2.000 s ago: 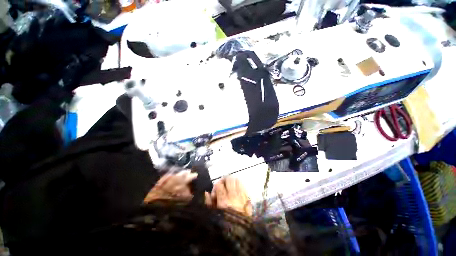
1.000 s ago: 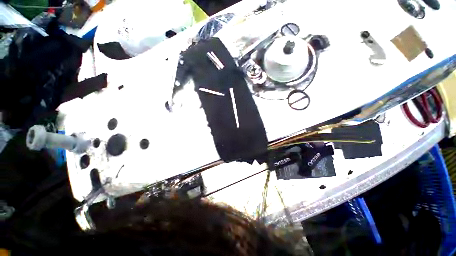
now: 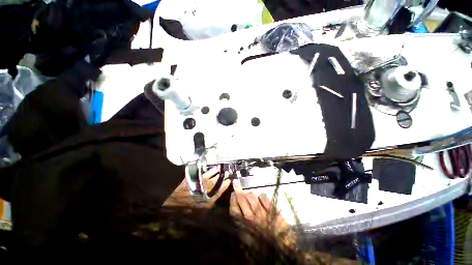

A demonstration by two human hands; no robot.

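Note:
The white sewing machine head (image 3: pixel 279 103) fills the middle. The dark garment piece (image 3: pixel 103 176) lies at left and runs to the needle area. My left hand (image 3: pixel 199 191) is beside the needle area, partly hidden by metal parts and dark blur; its fingers touch dark cloth. My right hand (image 3: pixel 254 207) is just right of it, fingers pointing up to the needle area; whether it grips cloth is hidden. Black labels (image 3: pixel 344 181) with white lettering lie under the arm, beside a dark square patch (image 3: pixel 394 175).
A black fabric strip (image 3: pixel 344 103) with pale pins drapes over the machine head. Red scissors handles (image 3: pixel 455 161) lie at the right end. A blue basket (image 3: pixel 437 233) stands below the bed's front edge. Dark hair blurs the bottom. Clear plastic bags (image 3: pixel 23 88) are at far left.
The view swung in close over the machine, hiding both hands one second ago, then shifted so they show again by the needle area. The labels and patch remain under the arm.

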